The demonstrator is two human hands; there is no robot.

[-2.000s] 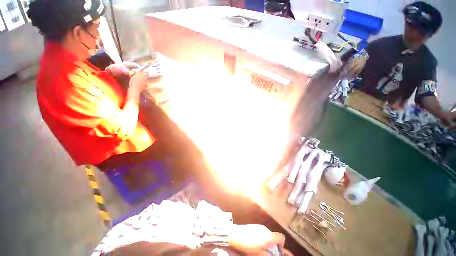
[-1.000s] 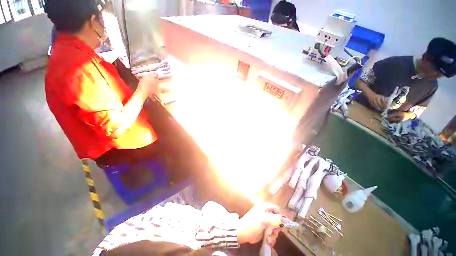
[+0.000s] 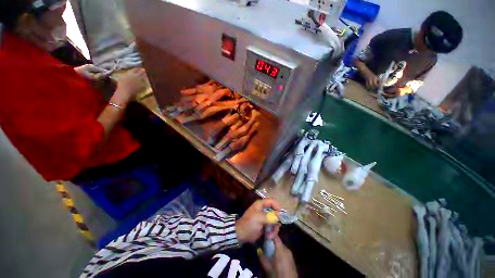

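My left hand, with a striped sleeve and yellow on a finger, holds a grey-white limb-shaped workpiece in front of the bench edge. A pale flared end shows beside its fingertips. My right hand is just below, its fingers around the lower part of the workpiece, partly cut off from sight by shadow. Thin pins lie on the tan bench. Several workpieces lie side by side behind them, near a white cone-nozzle bottle and a round white pot.
A grey heating box stands at left, orange-lit workpieces inside, display reading 043. More workpieces lie at right. A green strip runs behind the bench. A person in red sits left; another person works across.
The white glare over the box has gone, showing its inside and display. The view has shifted, and the bench objects appear further left. Both hands, with the workpiece, now show clearly.
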